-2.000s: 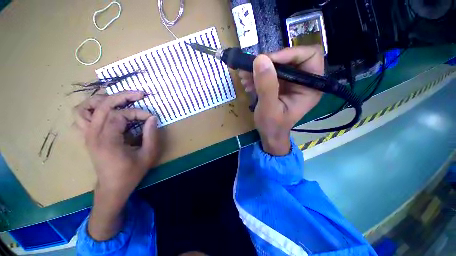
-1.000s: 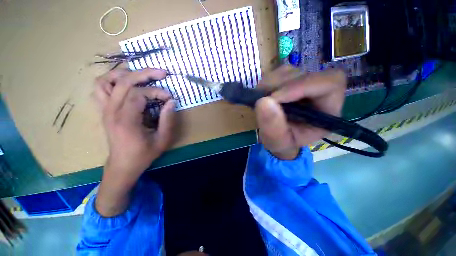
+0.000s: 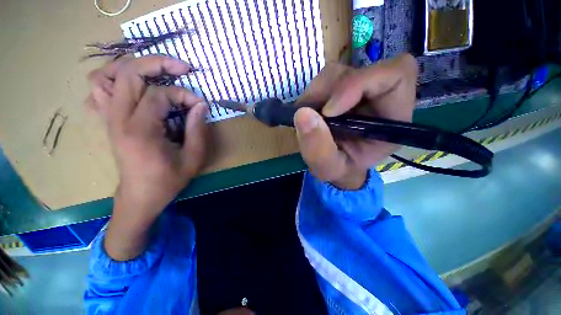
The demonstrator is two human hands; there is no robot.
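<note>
My right hand [image 3: 357, 117] holds the black soldering iron [image 3: 393, 129] like a pen. Its metal tip points left, over the lower part of the white striped panel [image 3: 246, 49]. My left hand [image 3: 151, 123] is at the panel's lower left edge, fingers curled around dark thin lead wires [image 3: 176, 123]. Some wire ends show between its fingertips; how each is gripped is partly hidden. A fan of dark red-black wires [image 3: 132, 45] lies across the panel's upper left edge. The top of the panel is cut off by the frame.
Two thin loose wires [image 3: 54, 131] lie on the brown cardboard [image 3: 80, 178] at left. A pale rubber band [image 3: 112, 7] is at the top edge. A metal-edged box, amber inside [image 3: 448, 29], stands on the dark speckled case [image 3: 400, 74] at right, with black cords beside it.
The iron's tip has moved from the panel's top down to its lower part, nearer my left hand. The view has shifted, so the panel sits higher and the solder wire is out of view.
</note>
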